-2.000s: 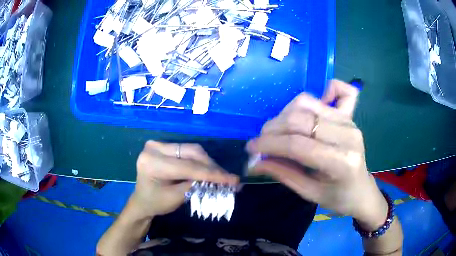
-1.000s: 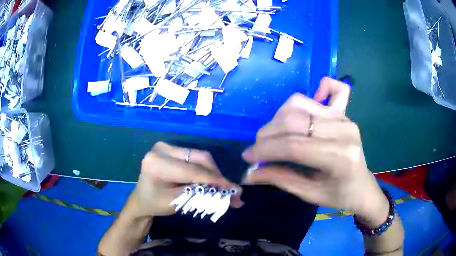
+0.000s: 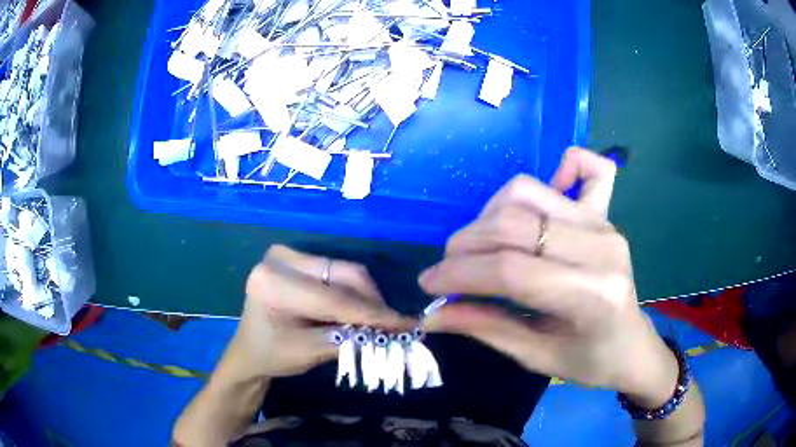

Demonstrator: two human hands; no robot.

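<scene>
My left hand (image 3: pixel 301 301) holds a small bunch of labelled metal rods at the bench edge. Their round dark-centred ends (image 3: pixel 381 339) show in a row below the fingers, with white flag labels (image 3: pixel 384 365) hanging under them. My right hand (image 3: pixel 545 271) is shut on a slim blue-handled tool (image 3: pixel 616 155); its dark back end sticks out above the thumb side. The tool's light tip (image 3: pixel 435 306) is close to the rightmost rod end; I cannot tell if they touch. The rods' shafts are hidden by my left hand.
A blue tray (image 3: pixel 349 220) with a loose heap of labelled rods (image 3: pixel 305 87) lies ahead on the green bench (image 3: pixel 672 209). Clear tubs with labelled rods stand at the upper left (image 3: pixel 65 96), lower left (image 3: pixel 74 262) and right (image 3: pixel 733 96).
The flag labels, slanted to the left a second ago, now hang more upright and spread to the right. The right hand and tool have shifted slightly; both hands keep their hold.
</scene>
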